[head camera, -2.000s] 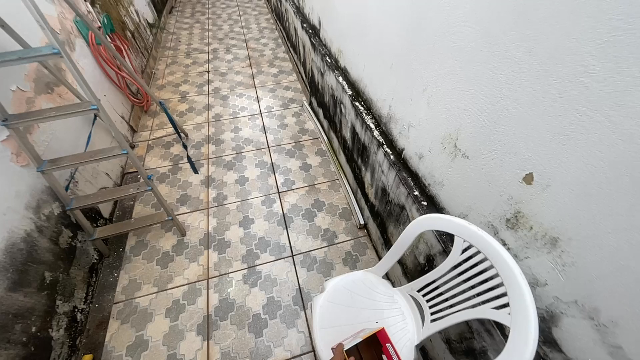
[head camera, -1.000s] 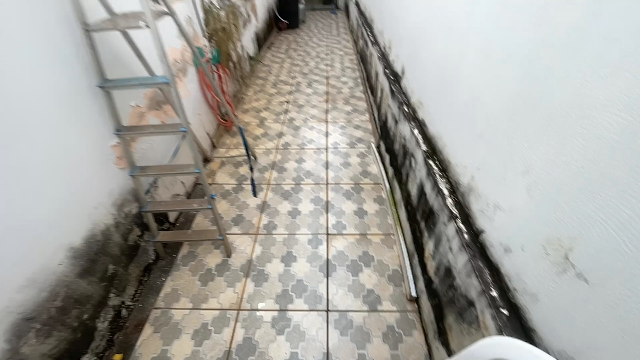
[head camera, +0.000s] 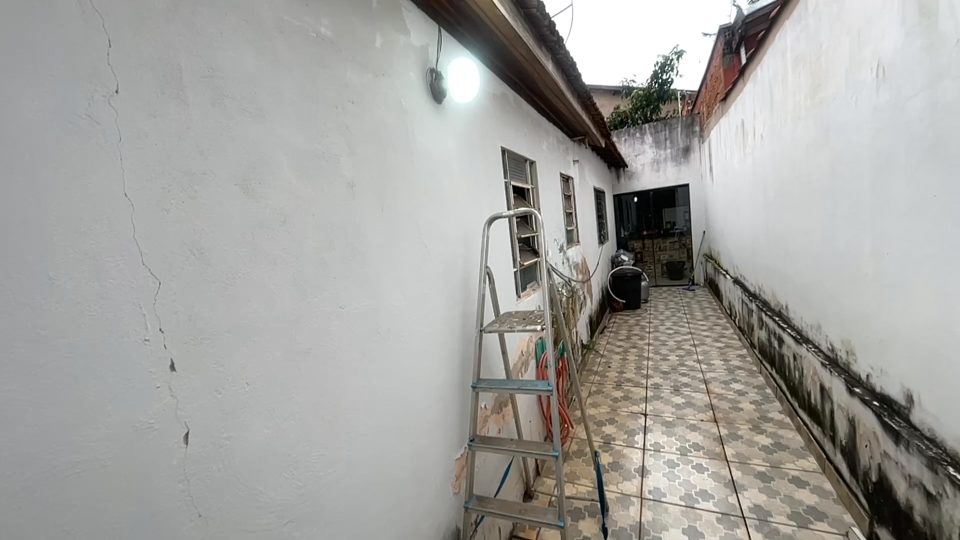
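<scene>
Neither of my hands is in the head view, so what they hold cannot be seen. An aluminium stepladder (head camera: 514, 386) stands unfolded beside the left wall, its lowest part cut off by the frame. Blue strap (head camera: 601, 487) hangs at its rear leg. Above and left of the ladder, a lit round lamp (head camera: 463, 79) is mounted high on the white wall beside a dark fitting (head camera: 436, 85) with a cable. Behind the ladder an orange hose (head camera: 551, 397) hangs coiled on the wall.
A tiled passage (head camera: 679, 420) runs between the cracked left wall (head camera: 300, 262) and the right wall (head camera: 840, 195), which has a mouldy low ledge (head camera: 825, 367). Louvred windows (head camera: 523, 221) line the left side. A black bin (head camera: 625, 288) stands near the glass door (head camera: 652, 232) at the far end.
The view has swung up and to the left. The white plastic chair with a red box on its seat, shown two seconds ago, is out of view; the lamp, windows and far door now show.
</scene>
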